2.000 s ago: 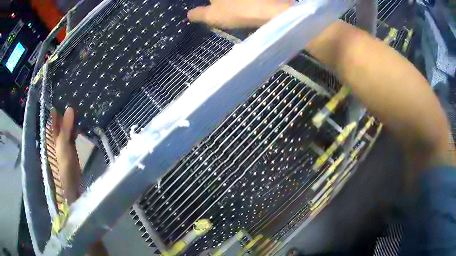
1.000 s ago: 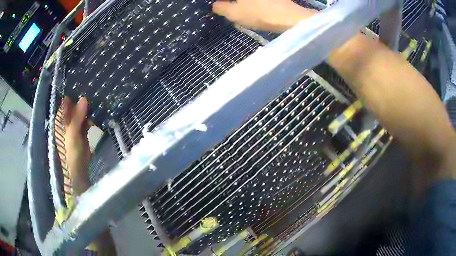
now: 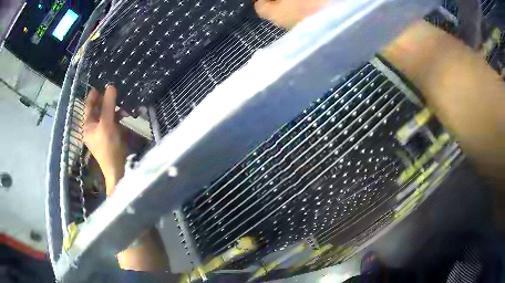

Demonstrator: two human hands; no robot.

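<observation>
A black studded panel (image 3: 160,41) with rows of small bright points lies inside the grey carrier rack at the upper left. My left hand (image 3: 105,124) is at the panel's lower left corner, fingers pointing up, fingertips at its edge. My right hand (image 3: 288,11) is at the panel's upper right edge, partly cut off by the picture's top and partly behind the rail. A thick pale frame rail (image 3: 249,105) crosses the view diagonally and passes over both arms. Wire rows (image 3: 293,177) lie below the rail, with more studded panel behind them.
Yellow-wrapped pegs (image 3: 238,249) line the rack's lower edge, and others (image 3: 415,124) its right side. A twisted side rod (image 3: 77,132) runs left of my left hand. A black control panel (image 3: 50,33) with a lit display stands at the upper left. Grey floor (image 3: 22,149) shows at the left.
The whole view has shifted, so rack, panel and hands appear farther right, and more floor and control panel show at left. Both hands remain at the studded panel's edges.
</observation>
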